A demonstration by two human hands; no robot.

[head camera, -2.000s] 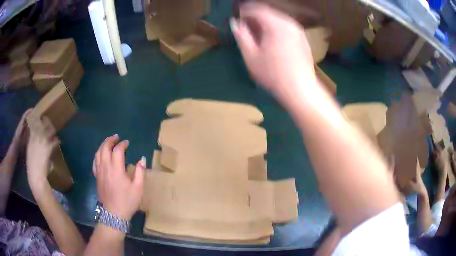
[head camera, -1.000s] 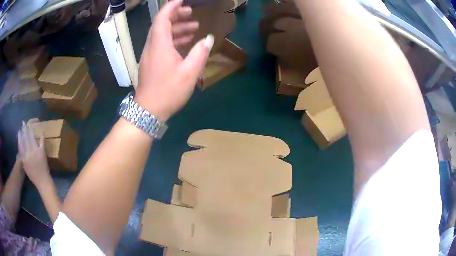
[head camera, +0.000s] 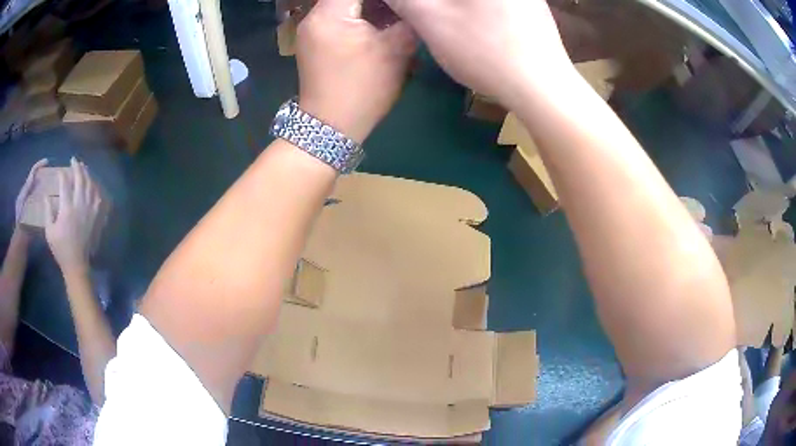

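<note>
A brown box blank [head camera: 401, 253] lies flat on the dark green table in front of me, on another cardboard layer that shows at its near edge. Its lid end points away; small corner flaps and slots show. My left hand [head camera: 353, 65], with a metal watch, and my right hand [head camera: 489, 43] are close together at the top edge, beyond the blank. Their fingers are partly hidden or cut off. A dark patch shows between them; I cannot tell what it is or whether they hold it. My left forearm covers the blank's left part.
Closed boxes [head camera: 103, 83] are stacked at the far left. Another person's hands [head camera: 65, 205] hold a small box at left. A white object with a pale post [head camera: 218, 61] stands far left of centre. An open box [head camera: 534, 174] sits behind my right forearm. More blanks [head camera: 764, 270] are at right.
My left hand has moved right, and my right hand has come back into view beside it. The blank appears higher in the picture. The neighbour's hands now hold a box raised.
</note>
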